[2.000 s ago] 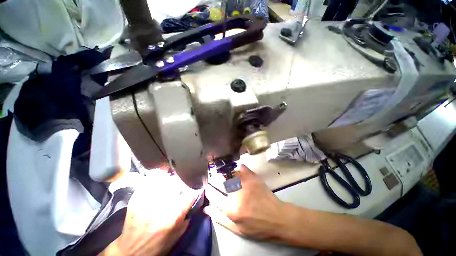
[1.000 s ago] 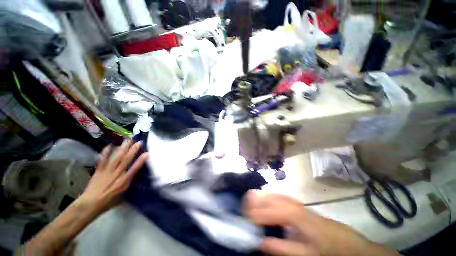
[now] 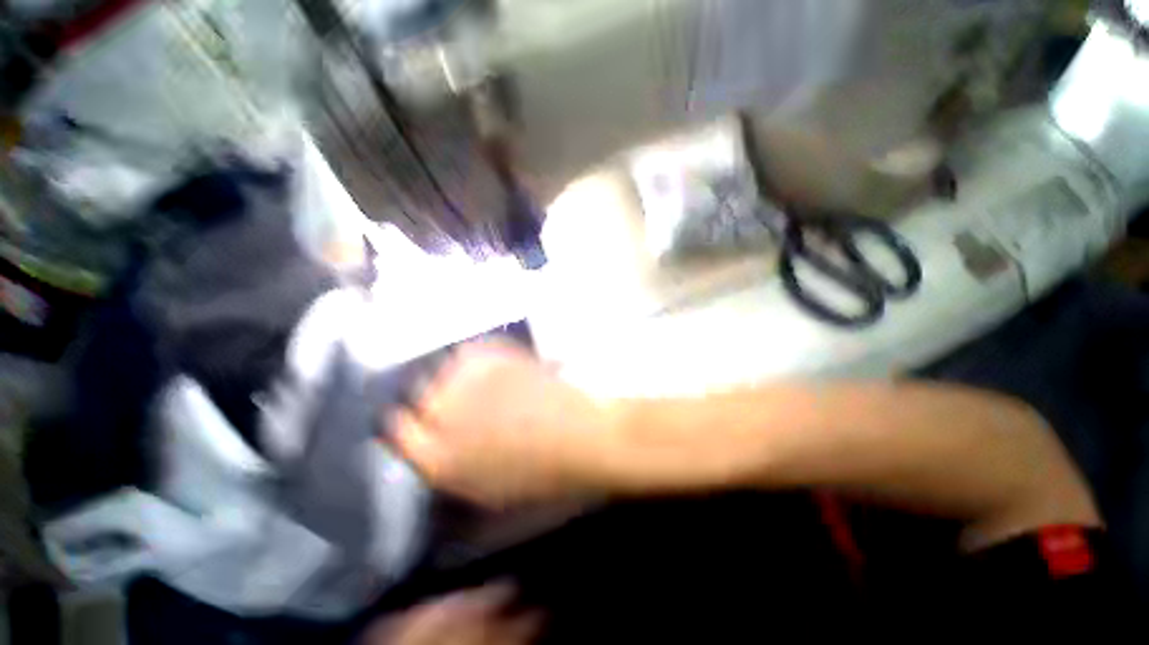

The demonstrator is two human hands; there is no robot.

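Note:
The frame is strongly blurred. Navy, grey and white garment cloth (image 3: pixel 302 416) lies bunched left of and below the needle area of the sewing machine (image 3: pixel 605 95). My right hand (image 3: pixel 485 422) is closed on the dark grey cloth just in front of the needle area; its fingertips are partly hidden. My left hand (image 3: pixel 460 617) is cut off by the bottom edge and blurred, beside the cloth; its fingers and any hold cannot be made out. The presser foot is lost in glare.
Black-handled scissors (image 3: pixel 851 268) lie on the pale table (image 3: pixel 718 347) right of the needle. A clear-white packet (image 3: pixel 693 189) lies under the machine arm. Dark clothing with a small red patch (image 3: pixel 1066 551) is at the lower right.
The view has tilted down and closer to the machine. My left hand has gone from the cloth's left side to the bottom edge. My right hand is nearer the needle area with the cloth.

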